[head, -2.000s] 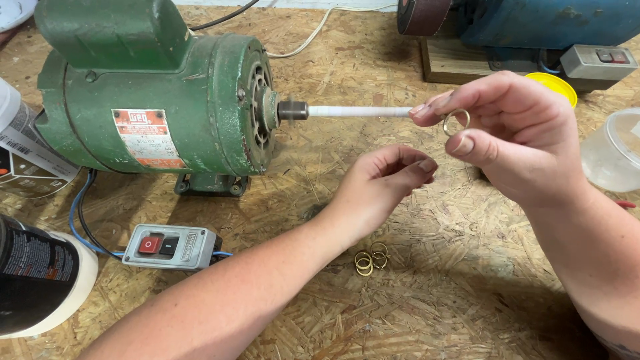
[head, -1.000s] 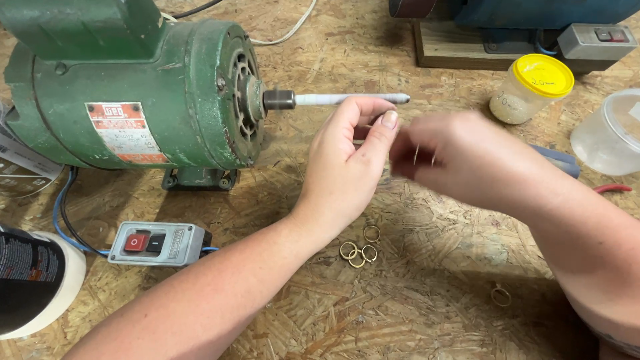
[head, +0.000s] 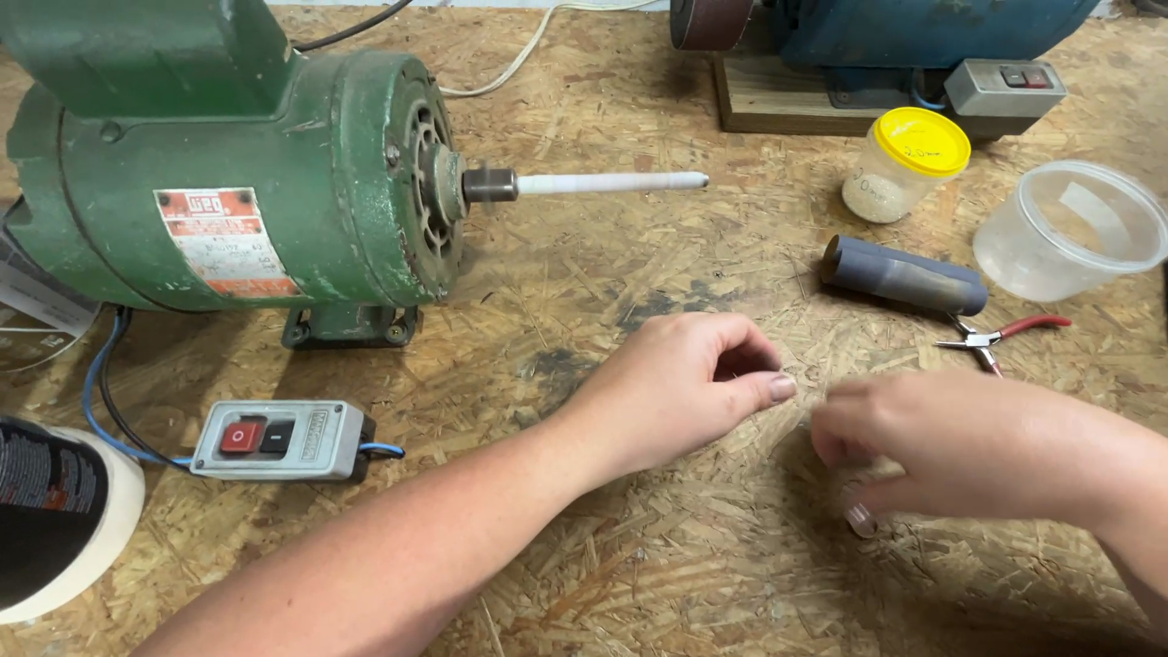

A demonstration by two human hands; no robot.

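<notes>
The green electric motor (head: 228, 182) stands at the upper left, with a thin white-wrapped spindle (head: 611, 182) pointing right from its dark collar (head: 490, 185). My left hand (head: 684, 392) is below the spindle, fingers curled and thumb near the forefinger; whether something small is between them cannot be told. Beside it on the right is my right hand (head: 912, 447), blurred, low over the board. A small shiny thing (head: 860, 518), perhaps a ring, shows at its thumb tip; its grip on it is unclear. The group of brass-coloured rings is not visible.
A grey switch box (head: 278, 440) lies before the motor. At right are a rolled abrasive sheet (head: 903, 276), red-handled pliers (head: 981, 339), a yellow-lidded tub (head: 881, 187) and a clear tub (head: 1049, 246). A blue machine (head: 912, 32) stands behind, a black container (head: 46, 511) front left.
Both hands have moved down and away from the spindle, whose tip now shows free of fingers. The ring seen in my right hand two seconds ago is no longer plain to see there.
</notes>
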